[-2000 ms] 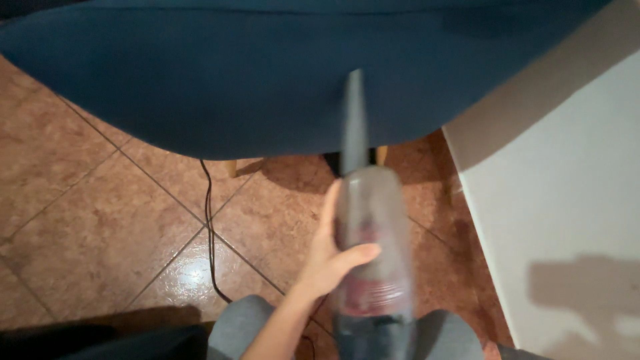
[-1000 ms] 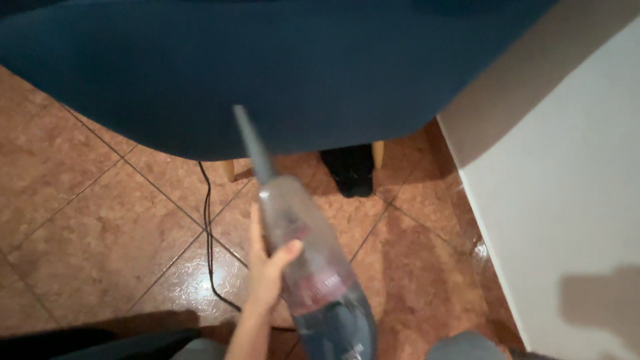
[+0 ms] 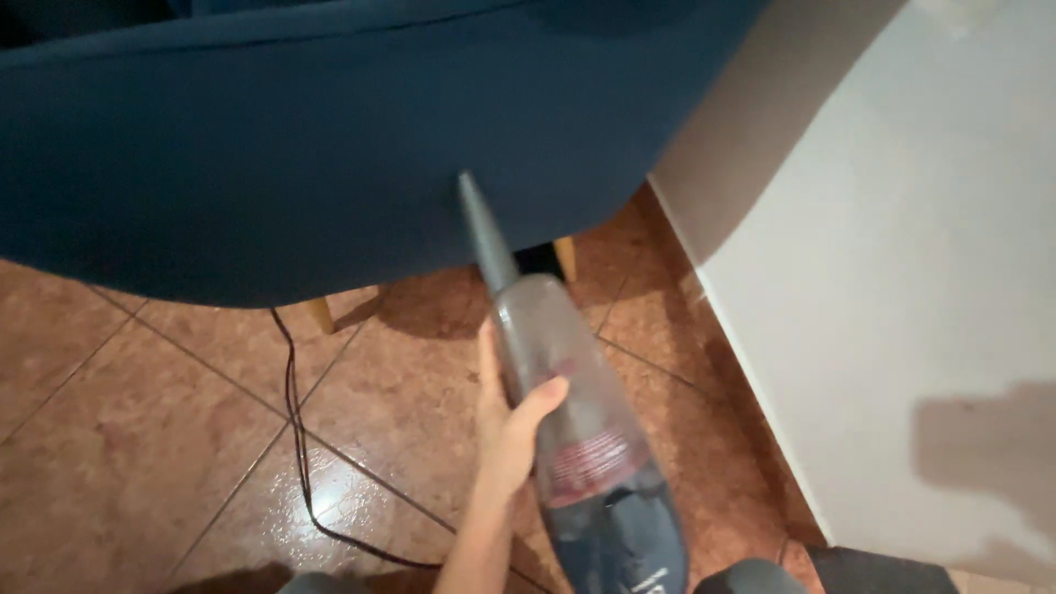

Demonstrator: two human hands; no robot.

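Note:
My left hand (image 3: 516,429) grips the clear front part of a handheld vacuum cleaner (image 3: 577,396), thumb on top and fingers along its left side. The vacuum has a translucent dust chamber, a red ribbed part inside and a dark body that runs out at the bottom edge. Its grey crevice nozzle (image 3: 487,231) points up and slightly left, the tip over the dark blue upholstered back of a seat (image 3: 330,148). Whether the tip touches the fabric I cannot tell. My right hand is out of view, and the vacuum's rear end is cut off.
Wooden legs (image 3: 565,257) stand under the seat, with a dark object (image 3: 539,261) by one of them. A thin dark cable (image 3: 297,445) curves over the reddish floor tiles (image 3: 165,412). A white wall (image 3: 866,330) rises at the right. My knees show at the bottom edge.
My left hand swung the vacuum leftward between the two earlier frames, and since then it has moved back to the right across the blue fabric. The grip looks the same.

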